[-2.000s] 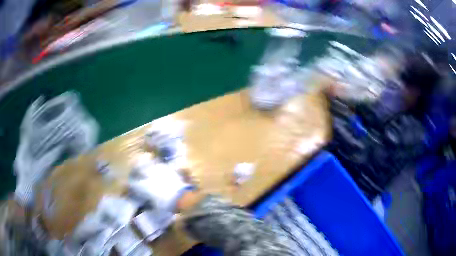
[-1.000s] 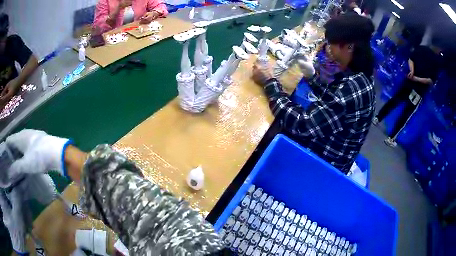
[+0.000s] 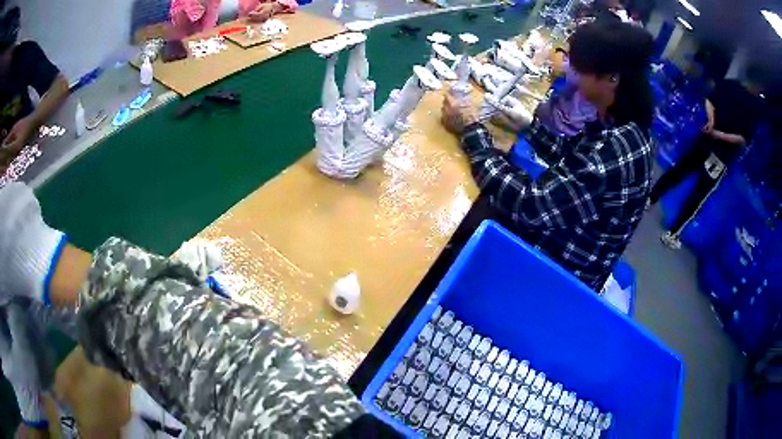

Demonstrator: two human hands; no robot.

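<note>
My right hand (image 3: 24, 244), in a white knitted glove with blue cuff, is at the left edge, cut off by it; its fingers and anything in them are hidden. My left hand (image 3: 26, 390), also gloved, is low in the left corner beside pale, unclear shapes; its grip cannot be made out. A white glove-like bundle with blue trim (image 3: 202, 257), perhaps the padded hammer's head, lies on the bench partly behind my right sleeve. Pale pieces at the bottom left are mostly covered by the sleeve. A small white rounded piece (image 3: 345, 293) lies on the bench.
Leg sections (image 3: 343, 141) stand feet-up at the bench's far part. A blue crate (image 3: 583, 343) with rows of small pieces stands at the right. A person in a checked shirt (image 3: 574, 189) works beyond it. The green belt (image 3: 257, 129) runs along the left; more people sit across it.
My right hand has moved left, partly out of the picture. The white bundle with blue trim now shows behind the sleeve. The view has shifted slightly.
</note>
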